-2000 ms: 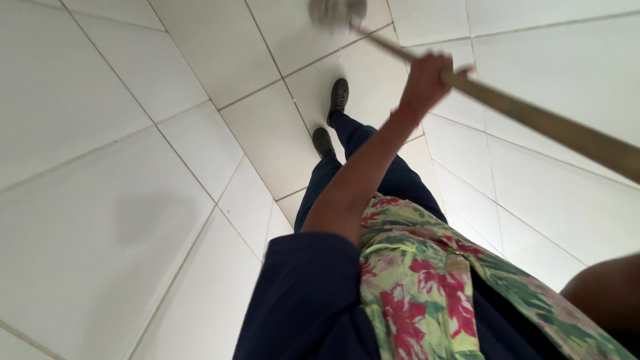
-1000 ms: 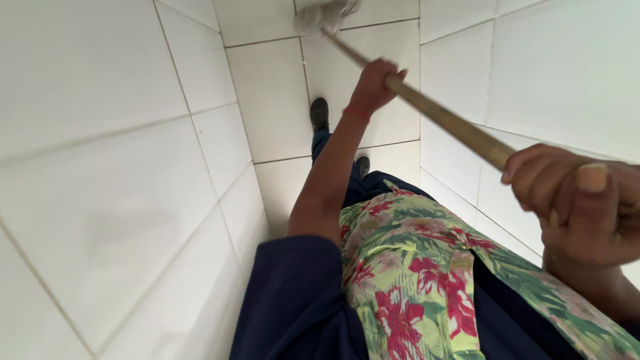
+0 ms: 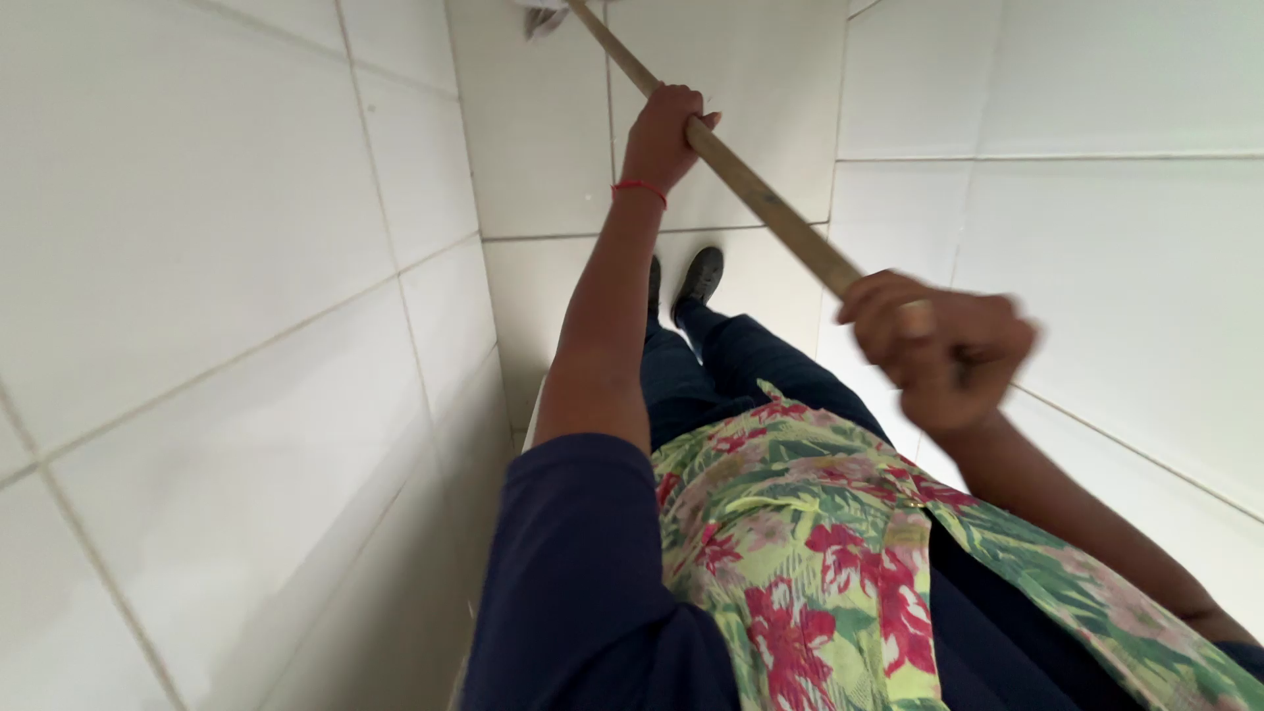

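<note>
My left hand (image 3: pixel 668 135), with a red string at the wrist, is closed around the middle of a wooden mop handle (image 3: pixel 765 200). Nearer to me, my right hand (image 3: pixel 938 346) grips the handle's upper end; it is a little blurred. The handle slants away from me to the top edge of the view. There only part of the greyish mop head (image 3: pixel 545 20) shows on the floor; the rest is cut off by the frame.
Pale floor tiles (image 3: pixel 750 178) lie between a white tiled wall (image 3: pixel 217 197) on the left and another (image 3: pixel 1116 227) on the right. My dark shoes (image 3: pixel 702 275) stand on the floor below the handle.
Two seconds ago my right hand was out of view; one second ago it was on the handle at the right edge. The mop head has moved left, partly out of view.
</note>
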